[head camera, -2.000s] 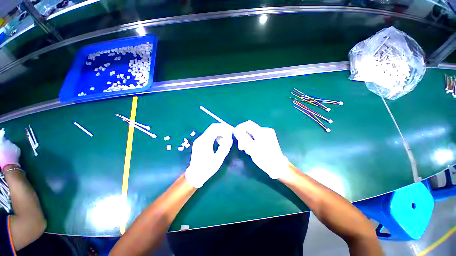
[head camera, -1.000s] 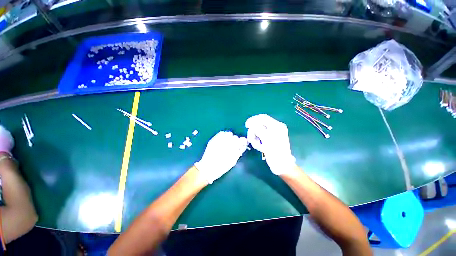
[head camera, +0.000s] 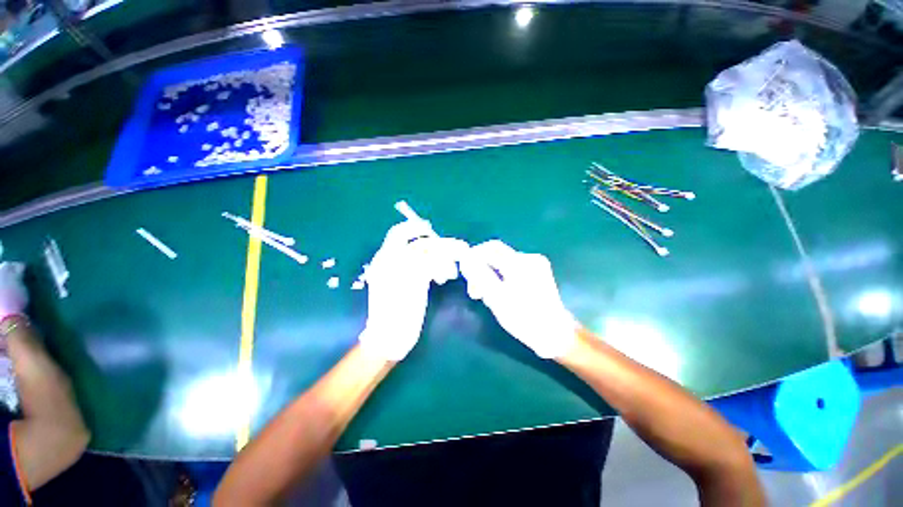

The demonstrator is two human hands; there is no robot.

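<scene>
My left hand, in a white glove, is closed around a slim white sleeve whose end sticks out above the fingers. My right hand, also gloved in white, has its fingertips pinched together beside the left fingertips; what they pinch is too small and bright to tell. A few tiny white housings lie just left of my left hand, partly hidden by it. Several multicolour wire leads with white ends lie in a fan to the right.
A blue tray of white pieces sits at the back left. A clear bag of white pieces is at the back right. Sleeved leads cross the yellow line. A single white stick lies further left. Another person's gloved hand is at the left edge.
One second ago no sleeve stood out above my left hand; now its end shows there. My left hand has moved left and up, partly covering the housings. My right hand has shifted slightly left.
</scene>
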